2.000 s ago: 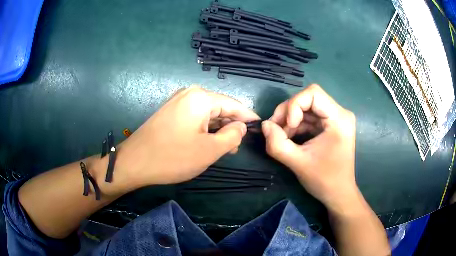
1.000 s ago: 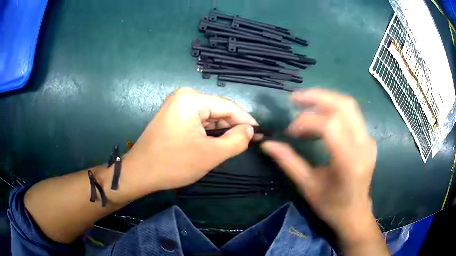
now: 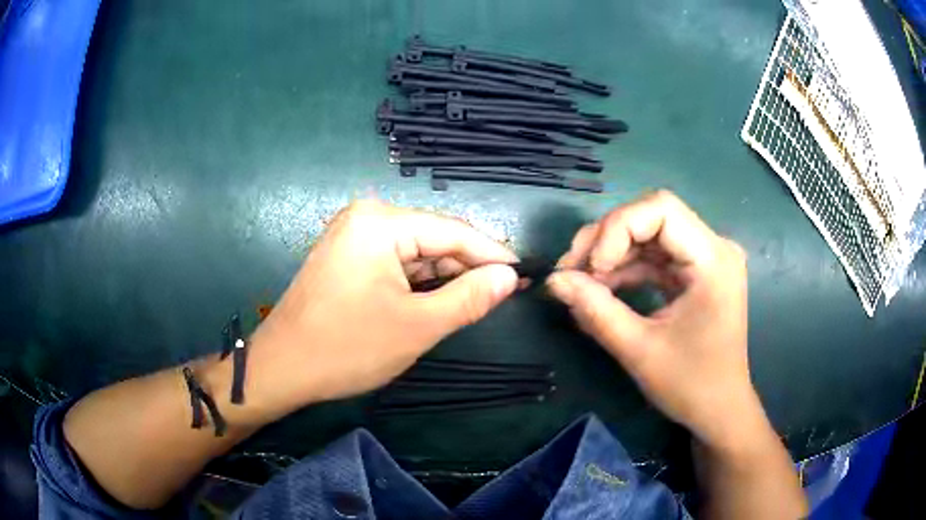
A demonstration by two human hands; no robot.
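My left hand (image 3: 396,295) is shut on a black rod (image 3: 526,272), mostly hidden between the fingers, with its end at the fingertips. My right hand (image 3: 650,305) is just right of it, thumb and forefinger pinched near the rod's end; whether they hold something is too small to tell. Several black rods with flat, holed heads (image 3: 508,112) lie in a loose pile beyond my hands. Several thinner black rods (image 3: 467,384) lie nearer me, partly under my left hand. Short black strips (image 3: 239,368) are on my left wrist.
A blue plastic tray (image 3: 41,112) stands at the far left. A white ladder-like sheet with a brown-orange strip (image 3: 828,152) lies at the right. A dark green mat (image 3: 254,81) lies under the parts. Yellow tape shows at the right edge.
My right hand opened and moved off to the right a second ago; now its fingers are pinched again near the rod. The view has shifted slightly.
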